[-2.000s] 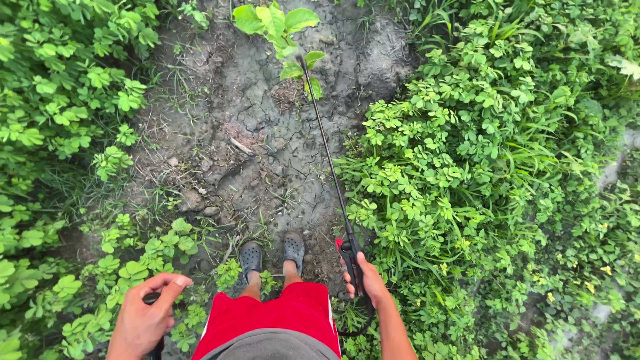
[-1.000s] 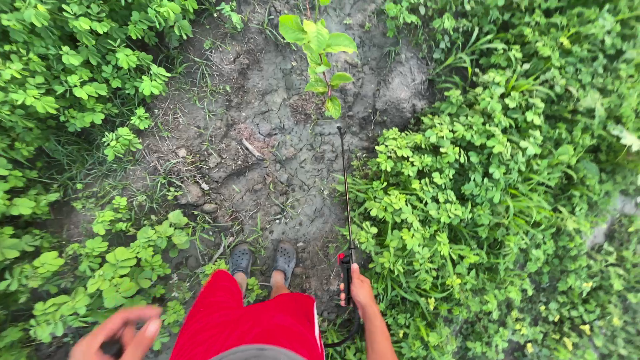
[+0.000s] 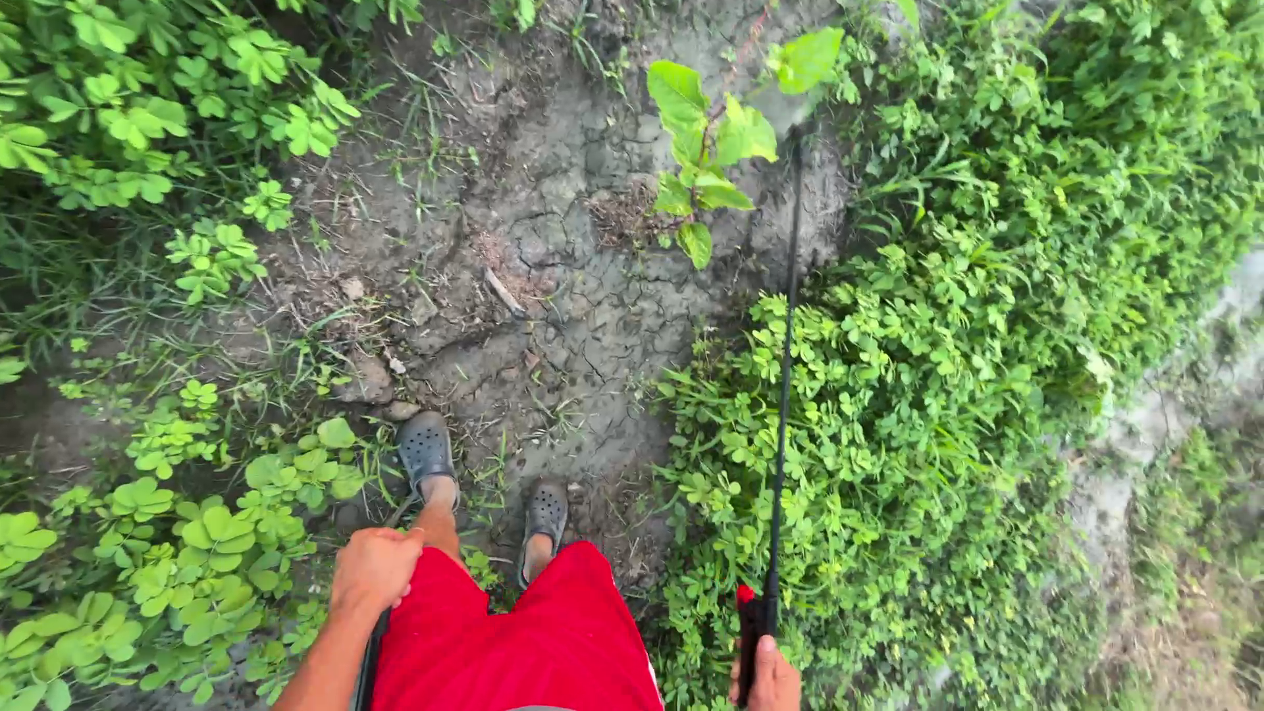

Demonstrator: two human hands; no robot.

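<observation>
My right hand (image 3: 768, 675) grips the black handle of a sprayer wand (image 3: 783, 425), which has a red part at its trigger. The thin black wand points up and away over the low plants, its far end near a leafy young plant (image 3: 703, 148). My left hand (image 3: 377, 570) is closed beside the left leg of my red shorts (image 3: 513, 632). A dark bar or lever (image 3: 370, 657) runs below it, and the grip itself is partly hidden by the fingers.
Cracked grey soil (image 3: 592, 326) forms a path ahead of my grey clogs (image 3: 426, 449). Dense low green plants (image 3: 918, 395) border it on the right, and leafy clumps with grass (image 3: 207, 533) on the left. A short stick (image 3: 505, 293) lies on the soil.
The wand has swung to the right of the young plant. My left hand has moved closer to my shorts, its fingers now closed. The feet have changed position.
</observation>
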